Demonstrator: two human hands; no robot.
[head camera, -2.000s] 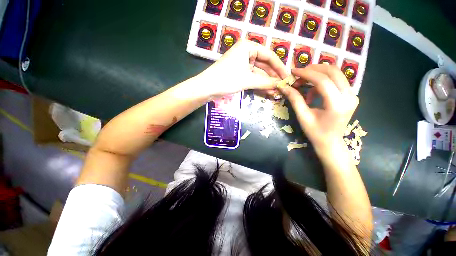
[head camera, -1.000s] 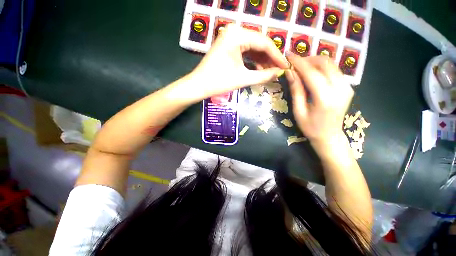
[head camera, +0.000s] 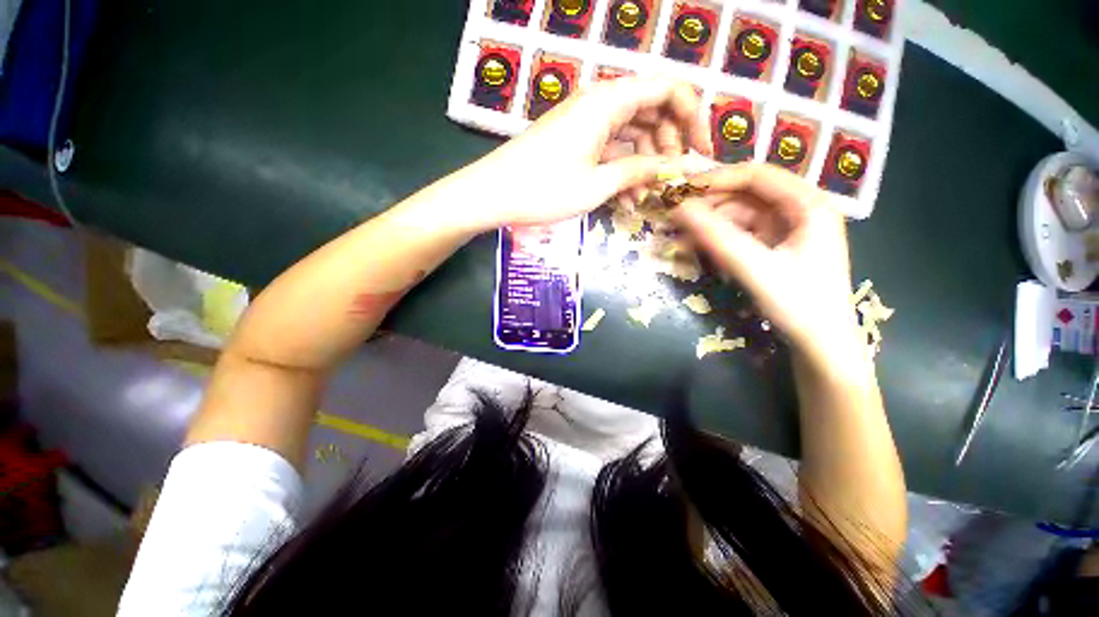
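Observation:
My left hand (head camera: 603, 151) and my right hand (head camera: 771, 235) meet over the bench just below the white blister tray (head camera: 468, 101). Between their fingertips is a small dark and cream piece (head camera: 681, 189), too small to tell exactly. The tray holds rows of red-and-black modules (head camera: 734, 124) with round gold centres; my left hand covers part of its lower row. Cream pieces (head camera: 645, 311) lie scattered under and below my hands. More cream pieces (head camera: 873, 311) lie to the right of my right wrist. Small dark specks show beside my right wrist.
A lit smartphone (head camera: 538, 289) lies left of the cream pieces. At the right are tweezers (head camera: 985, 403), a white round dish (head camera: 1033, 229) with a lump on it, a white paper (head camera: 1033, 330) and a red-marked label (head camera: 1076, 327). Dark hair hangs across the bottom of the view.
My hands have stayed together; the right fingers now curl more over the small piece and the left fingers are more spread. Dark specks now show beside my right wrist. The view has shifted slightly.

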